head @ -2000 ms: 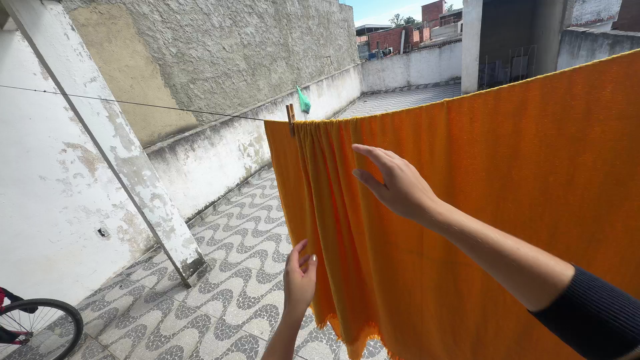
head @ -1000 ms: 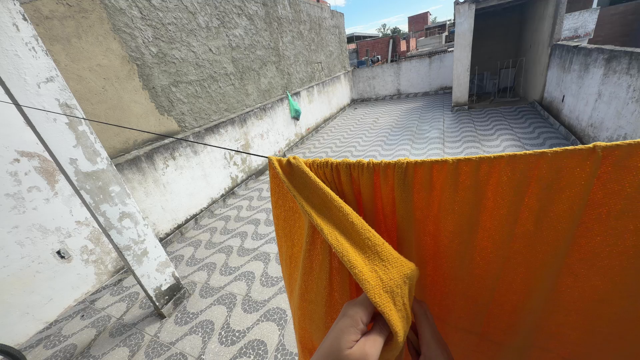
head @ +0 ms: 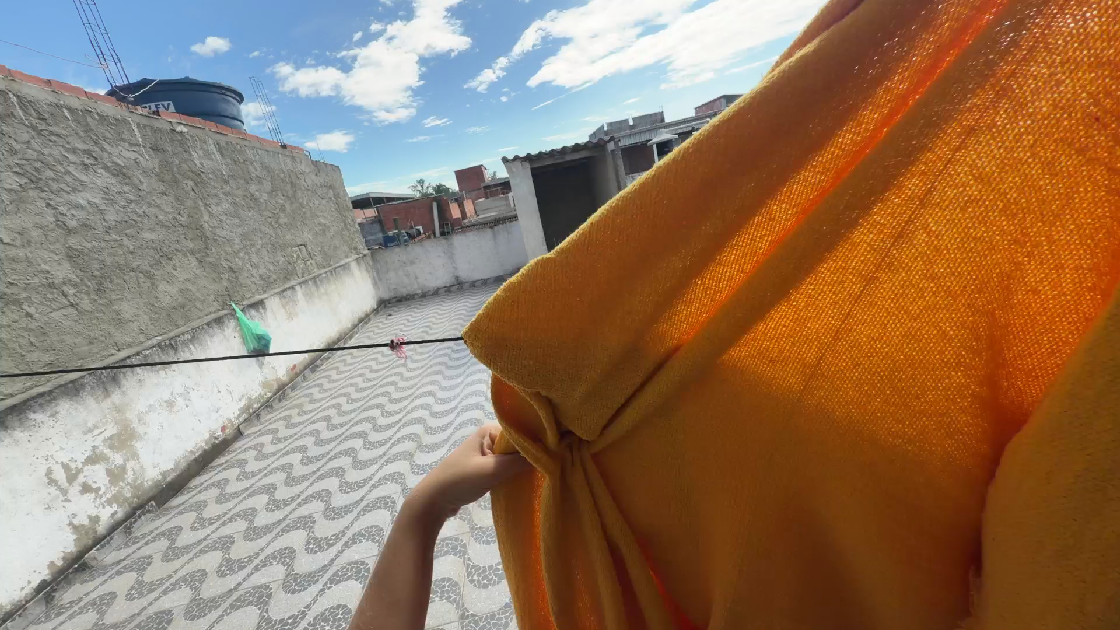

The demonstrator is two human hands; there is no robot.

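A large orange woven cloth [head: 787, 394] fills the right half of the head view, raised high and bunched into folds at its left side. My left hand [head: 477, 468] grips the cloth's left edge, with gathers running out from the grip. A dark clothesline [head: 306, 352] crosses from the left and passes behind the cloth's left corner. A small pink tie [head: 398, 346] is knotted on the line. My right hand is not visible; the cloth covers that side.
A rough grey wall [head: 175, 201] with a whitewashed base runs along the left, where a green plastic bag [head: 252, 332] hangs. Wavy-patterned floor tiles [head: 332, 464] lie below. Behind are a low white wall [head: 451, 256] and an open shed [head: 560, 197].
The cloth hung low over the line a second ago and is now lifted and gathered. My right hand has gone out of sight. The clothespin seen two seconds ago no longer shows. The view has tilted up.
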